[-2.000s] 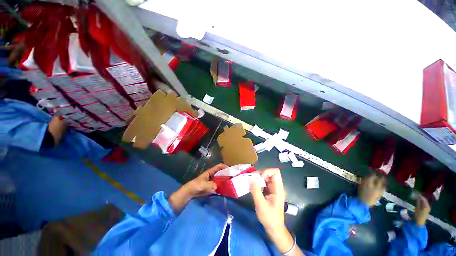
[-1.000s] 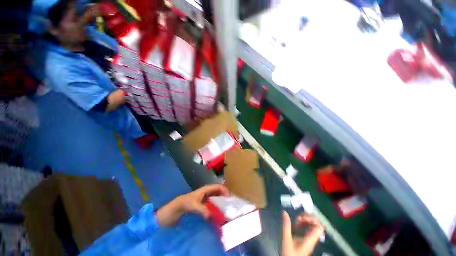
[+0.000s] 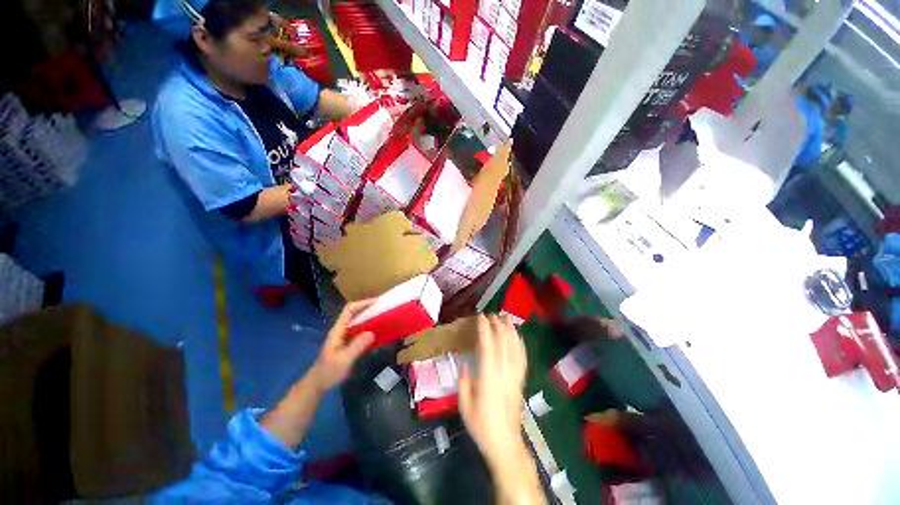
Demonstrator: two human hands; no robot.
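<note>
My left hand holds a red box with a white end by its left end, raised in front of a brown cardboard flap. My right hand is raised with fingers extended, over the right side of a second red box. That box lies on the dark bench, with white material showing on top and a brown flap behind it. My right hand covers part of it; whether the fingers touch it cannot be told.
Stacked cartons stand ahead, with a person in a blue smock at their left. Red boxes lie on the green belt at right. A grey metal post and a white shelf rise at right. White scraps lie on the bench.
The view has swung left and up. My left hand has carried its box forward to the stacked cartons. My right hand has moved beside it, over the box on the bench.
</note>
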